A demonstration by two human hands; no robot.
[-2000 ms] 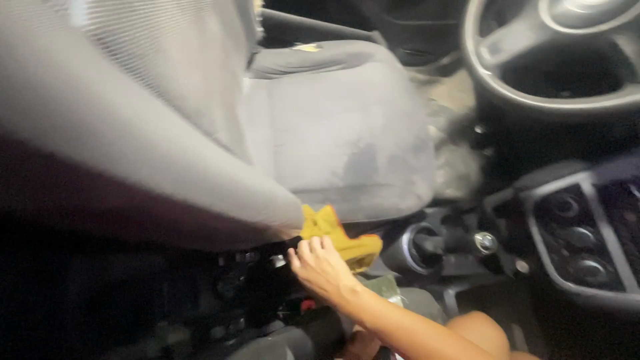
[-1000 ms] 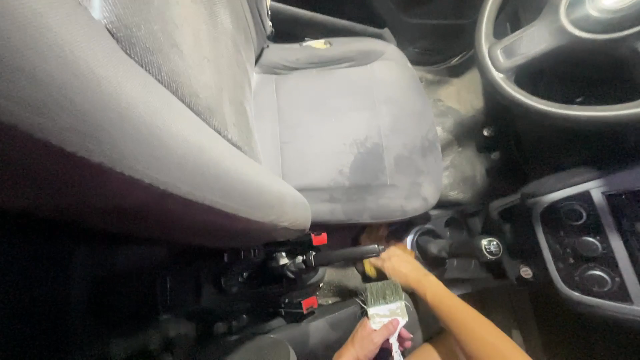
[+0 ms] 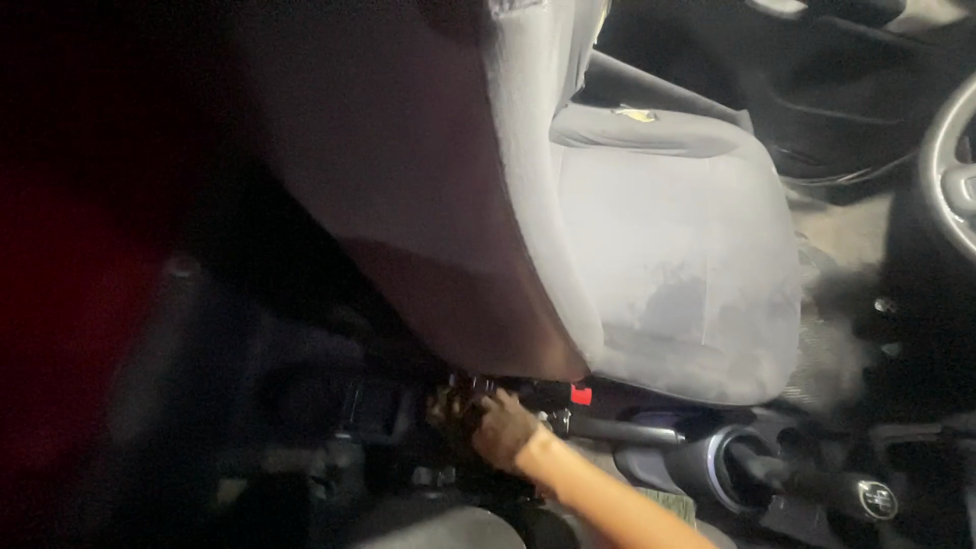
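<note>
My right hand reaches from the lower right into the dark gap beside the grey fabric front seat. Its fingers rest on a bunched cloth that looks dull yellow in the shadow, over the rear of the centre console. Just to the right of the hand are a red seat belt buckle and the handbrake lever. Partly behind my right forearm, the bristles of a flat brush show near the bottom edge. My left hand is not visible.
The seat cushion has a dark patch and its backrest rises at the left. The gear lever stands at the lower right, the steering wheel at the right edge. Part of another grey seat shows at the bottom.
My right hand has moved rearward along the console, from beside the gear lever to behind the handbrake. My left hand, holding the brush one second ago, has left view. The view has swung toward the rear.
</note>
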